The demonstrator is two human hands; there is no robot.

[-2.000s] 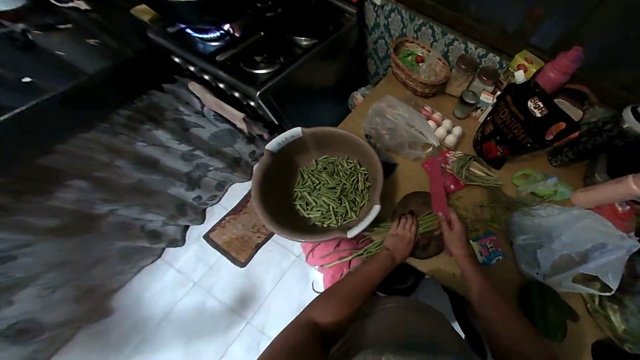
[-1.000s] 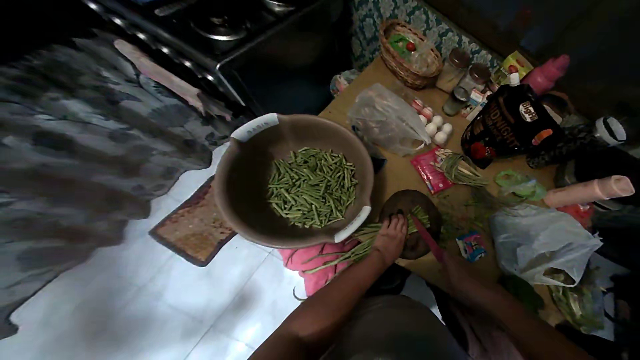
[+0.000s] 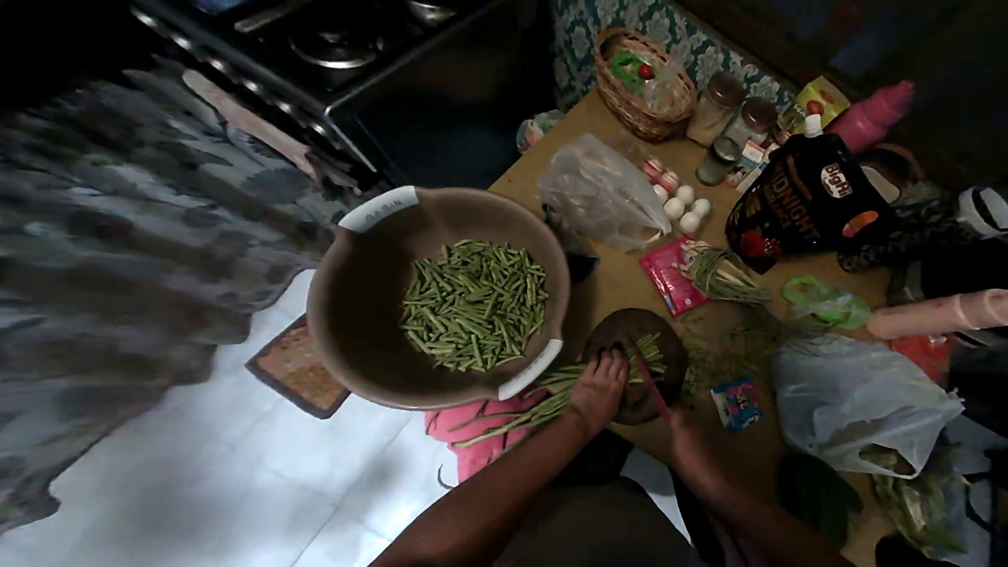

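My left hand (image 3: pixel 602 387) presses a bunch of long green beans (image 3: pixel 543 405) onto a round dark cutting board (image 3: pixel 673 354) at the table's near edge. My right hand (image 3: pixel 683 433) grips the handle of a knife with a pink-red blade (image 3: pixel 650 386), which lies across the beans just right of my left fingers. Short cut pieces (image 3: pixel 650 344) rest on the board beside the blade. Left of the board, a large brown basin (image 3: pixel 354 315) with white handle areas holds many cut bean pieces (image 3: pixel 476 307). Loose bean ends hang over a pink cloth (image 3: pixel 465 429) below it.
Behind the board are a clear plastic bag (image 3: pixel 602 189), eggs (image 3: pixel 685 206), a pink packet (image 3: pixel 672 276), tied green stalks (image 3: pixel 728 276), a wicker basket (image 3: pixel 646 118) and glass jars (image 3: pixel 718 106). A white plastic bag (image 3: pixel 858 402) lies right. A gas stove (image 3: pixel 346 94) stands back left.
The knife, held up over the board two seconds ago, is down against the beans. My left hand stays on the bunch. The view has shifted, bringing the basin nearer.
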